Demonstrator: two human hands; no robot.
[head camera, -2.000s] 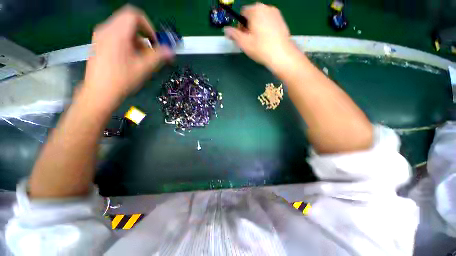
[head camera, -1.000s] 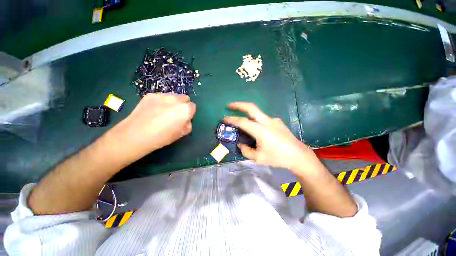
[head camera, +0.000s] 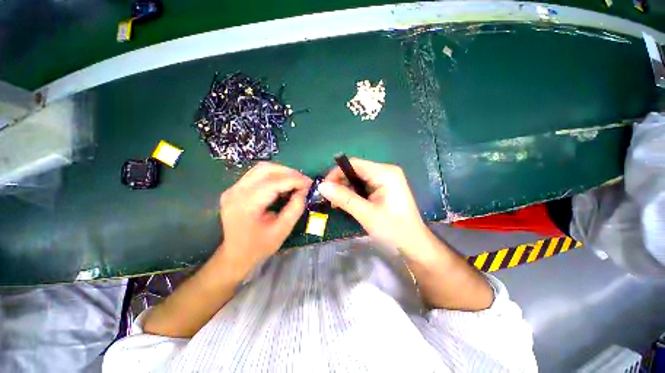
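Note:
A small dark device housing (head camera: 316, 194) is between the fingertips of both my hands, low in the middle, mostly covered by the fingers. Its pouch battery (head camera: 316, 224), yellow-edged and pale, hangs just below it. My left hand (head camera: 264, 207) pinches the housing's left side. My right hand (head camera: 375, 200) has its fingertips at the right side and also holds the black tweezers (head camera: 350, 173), which point up and left. Any small part at the fingertips is hidden.
A heap of dark leaded components (head camera: 240, 119) lies left of centre, a small pale heap (head camera: 367, 99) right of it. A black waiting unit (head camera: 140, 173) lies left with its battery (head camera: 167, 153). Beyond the white rail (head camera: 240, 42) is a unit (head camera: 145, 9). A person's sleeve (head camera: 631, 197) is at right.
My left hand has moved from the dark heap's lower edge to the housing. My right hand has closed in on the housing from the right. The tweezers now show clearly in it.

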